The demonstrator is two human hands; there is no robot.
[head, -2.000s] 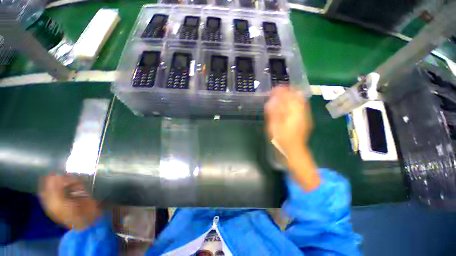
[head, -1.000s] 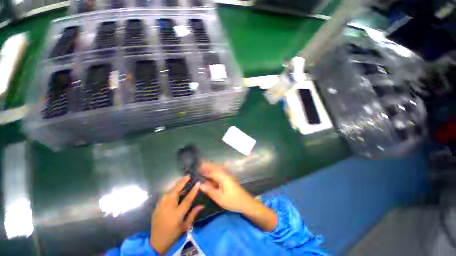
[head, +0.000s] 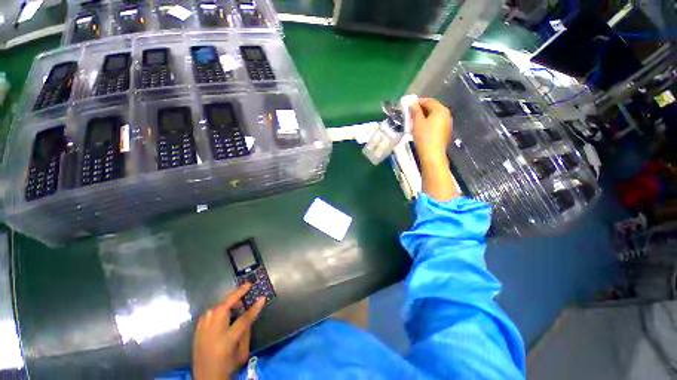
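A black keypad phone (head: 251, 272) lies face up on the dark green bench, screen away from me. My left hand (head: 223, 334) rests its fingertips on the phone's lower keypad end. My right hand (head: 432, 130) is stretched out to the post, its fingertips pinching something small and white by the top of a translucent bottle (head: 380, 142); whether this is a cloth or part of the bottle, I cannot tell. A white card-like sheet (head: 328, 219) lies right of the phone.
A tall stack of clear phone trays (head: 171, 194) stands behind the phone. A clear plastic sheet (head: 141, 278) lies at left. A metal post (head: 454, 48) rises behind the bottle. A wrapped tray stack (head: 497, 167) stands right of my right forearm. A white box is partly hidden by that forearm.
My right hand has left the phone and reached out to the bottle by the post. The phone now lies on the bench under my left fingertips. The view has shifted right since the oldest frame.
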